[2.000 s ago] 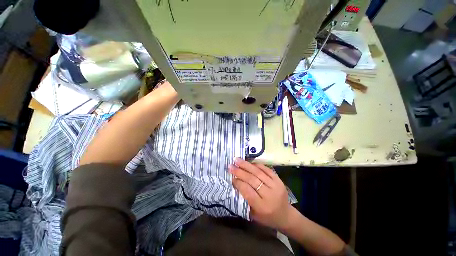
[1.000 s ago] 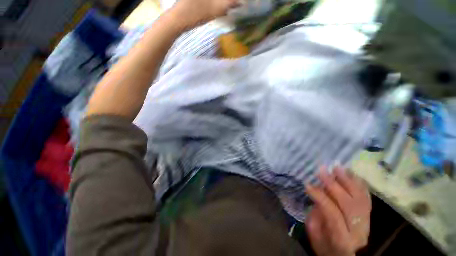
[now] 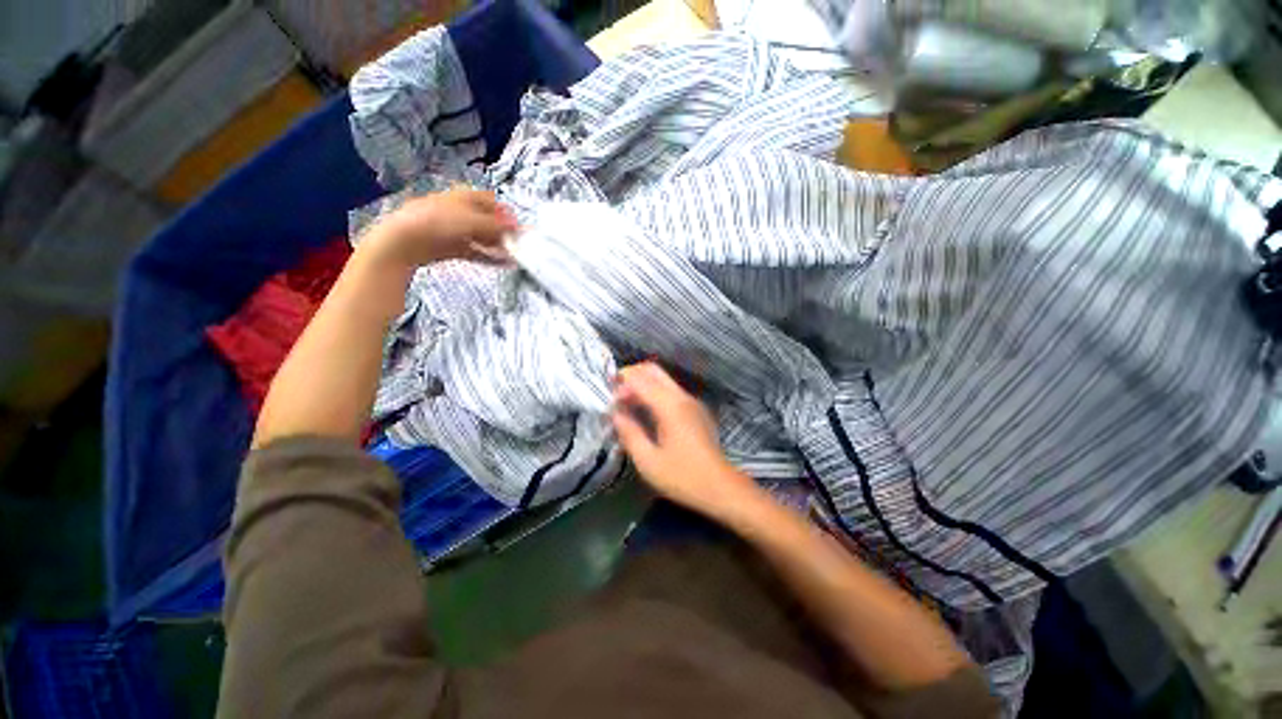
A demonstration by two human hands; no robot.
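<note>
A large striped garment piece, white-grey with thin dark stripes, spreads from the machine side at the right across to the blue crate at the left. Dark bands run across its lower part. My left hand grips bunched striped cloth at the crate's inner side, its fingertips partly hidden in the folds. My right hand pinches the cloth between thumb and fingers, lower and to the right, near my lap.
The deep blue crate stands at the left with red cloth and striped pieces in it. The cream table shows at the lower right, with a pen. Clear plastic lies at the top right.
The view has swung left to the crate. My left hand has come down onto the bunched cloth. My right hand has left the cloth's edge near the machine and now holds cloth beside the crate.
</note>
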